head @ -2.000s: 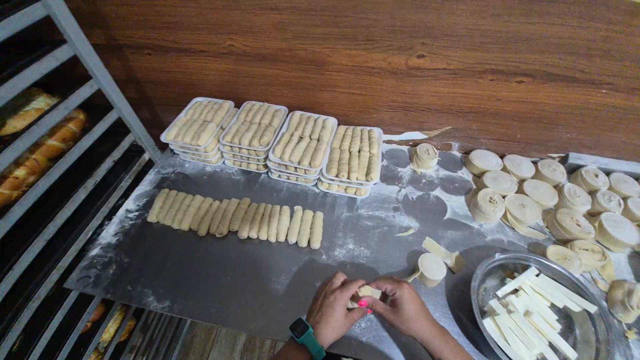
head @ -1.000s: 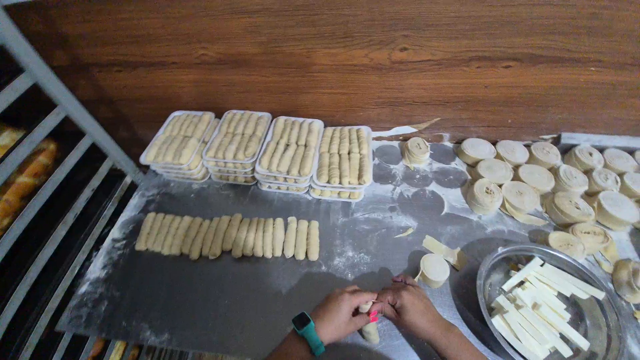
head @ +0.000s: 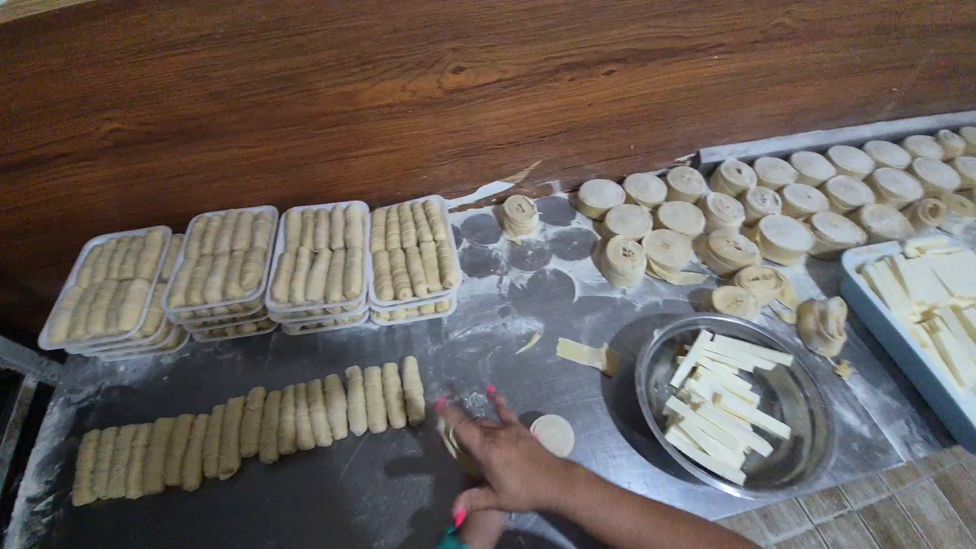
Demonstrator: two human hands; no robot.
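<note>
My right hand reaches over the metal table, fingers spread, with a piece of rolled dough partly showing beneath it. Of my left hand only a part by the wrist shows at the bottom edge, below the right one; its fingers are hidden. A row of dough-wrapped sticks lies to the left of the hands. Just right of my right hand is a coil of dough strip. Farther right, a steel bowl holds white sticks, probably cheese.
Stacked plastic trays of dough sticks stand at the back left, near the wood-grain wall. Many dough coils cover the back right. A light-blue container with white pieces stands at the right edge. Dough scraps lie mid-table.
My hands were together around a small dough piece; now the right lies across the left, fingers spread. The view has swung right, bringing in the blue container.
</note>
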